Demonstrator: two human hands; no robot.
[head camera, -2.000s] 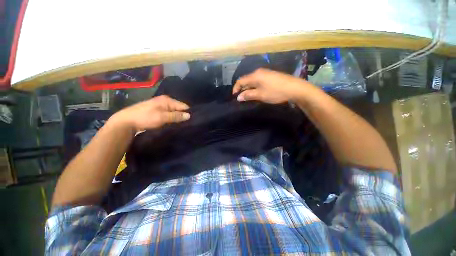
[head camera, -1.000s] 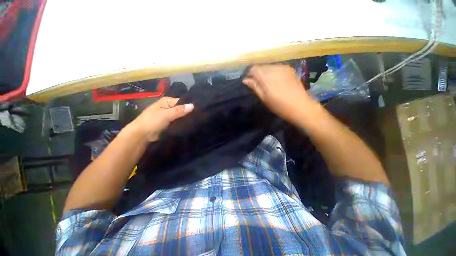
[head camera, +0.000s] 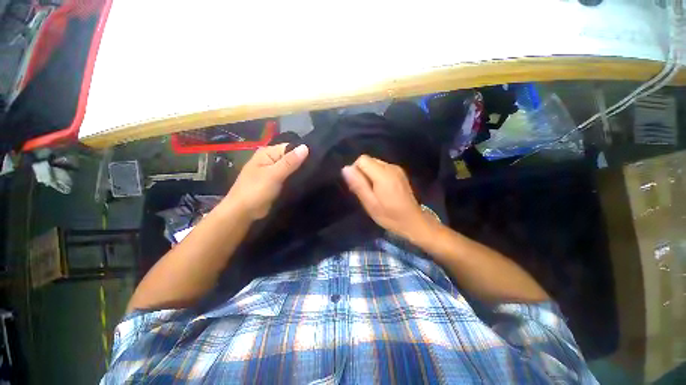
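Note:
A black garment (head camera: 323, 203) lies bunched over my lap, below the edge of the white table. My left hand (head camera: 265, 179) pinches the cloth at its left side, with the thumb on top. My right hand (head camera: 383, 194) is on the cloth near the middle, with fingers curled and thumb towards the left; the cloth is probably between its fingers. The fingertips of both hands are partly hidden, and the dark folds are hard to tell apart.
The white table (head camera: 338, 45) with a wooden edge spans the front. A red-rimmed basket (head camera: 89, 83) is at the left, another red rim (head camera: 226, 144) under the table. A clear plastic bag (head camera: 538, 131) lies under the table at right, a brown cardboard box (head camera: 662, 256) at far right.
My right hand has moved down and left from near the table edge, closer to my left hand. My left hand stays pinched on the cloth. The whole view has shifted slightly.

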